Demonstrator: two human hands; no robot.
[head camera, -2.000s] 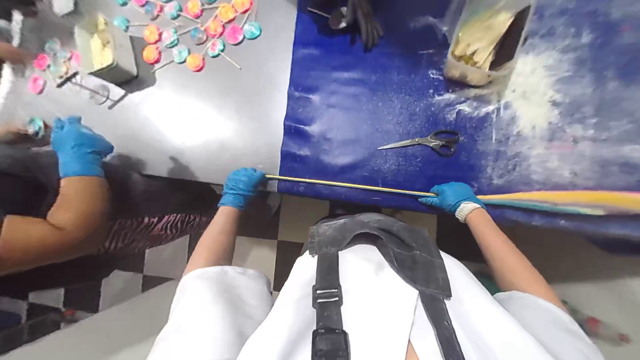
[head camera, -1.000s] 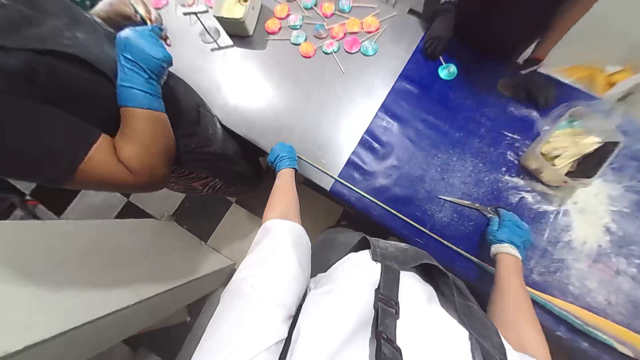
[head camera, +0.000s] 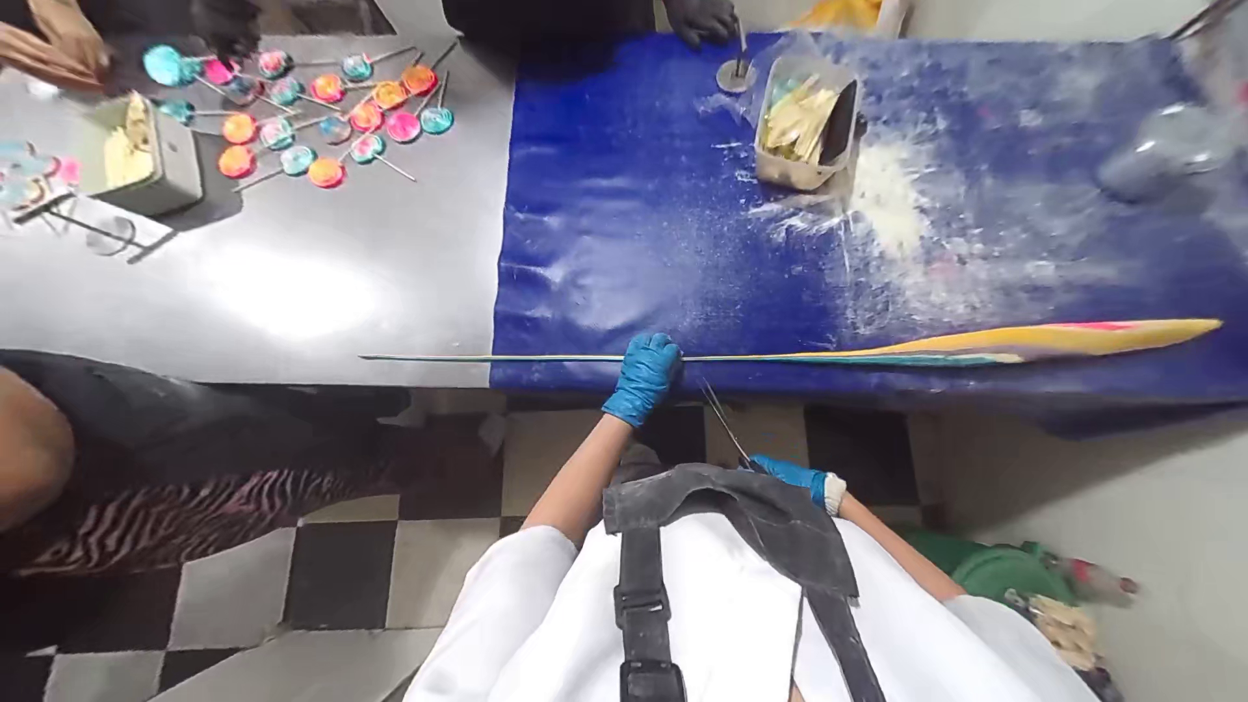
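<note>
A long candy rope, striped yellow, teal and pink, lies along the near edge of the blue mat. It is thick at the right and thins leftward to a tip over the bare metal table. My left hand, in a blue glove, is closed around the thin part near the mat's edge. My right hand, also gloved in blue, holds scissors low beside the apron, off the table. Their blades point up and left, below the rope. The handles are mostly hidden by the hand.
Swirled lollipops lie on the metal table at the upper left, beside a container and a small metal stand. A plastic tub stands on the mat near white powder. Co-workers' hands are at the far edge.
The scissors, on the mat two seconds ago, were picked up by my right hand and are now below the table edge. My left hand has moved from the rope's left end to farther right along it.
</note>
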